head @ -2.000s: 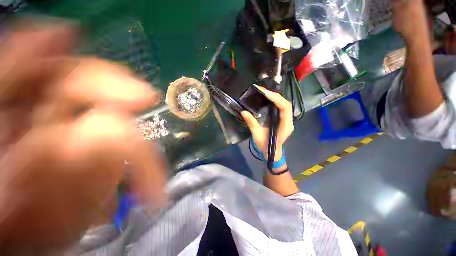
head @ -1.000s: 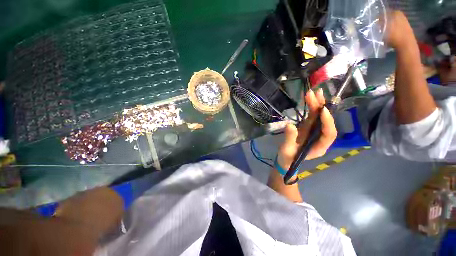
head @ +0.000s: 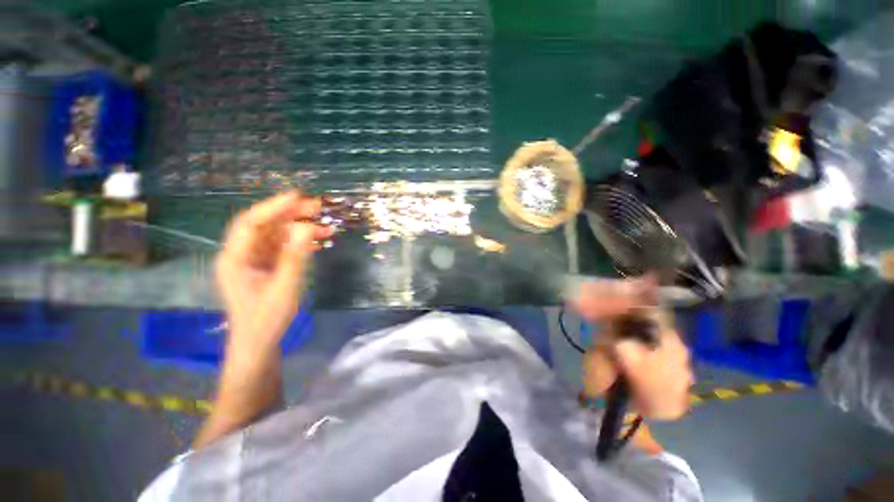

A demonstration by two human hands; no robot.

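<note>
My left hand [head: 267, 257] is at the left end of the dark red component pile [head: 341, 214], its fingertips close together at the pile's edge. Blur hides whether it holds a part. My right hand [head: 642, 348] is blurred at the bench's near edge, below the fan. It is closed around the black handle of the soldering iron [head: 612, 422]; the iron's tip cannot be made out. The gold and silvery terminal pile [head: 422, 211] touches the red pile. The clear blister tray [head: 392, 98] lies behind both piles, with dark parts in its left pockets.
Right of the piles stands a round tan pot [head: 509, 186] with silvery filling. A small tan lump [head: 487, 244] lies before it. A fume fan [head: 637, 230] and black equipment [head: 725, 108] stand at right. A blue parts bin [head: 116, 123] is far left. Another person's grey sleeve [head: 858, 343] shows at right.
The view has turned, bringing the blue bin in. My left hand has come from the lower left to the red pile. My right hand, still with the iron, is nearer my body.
</note>
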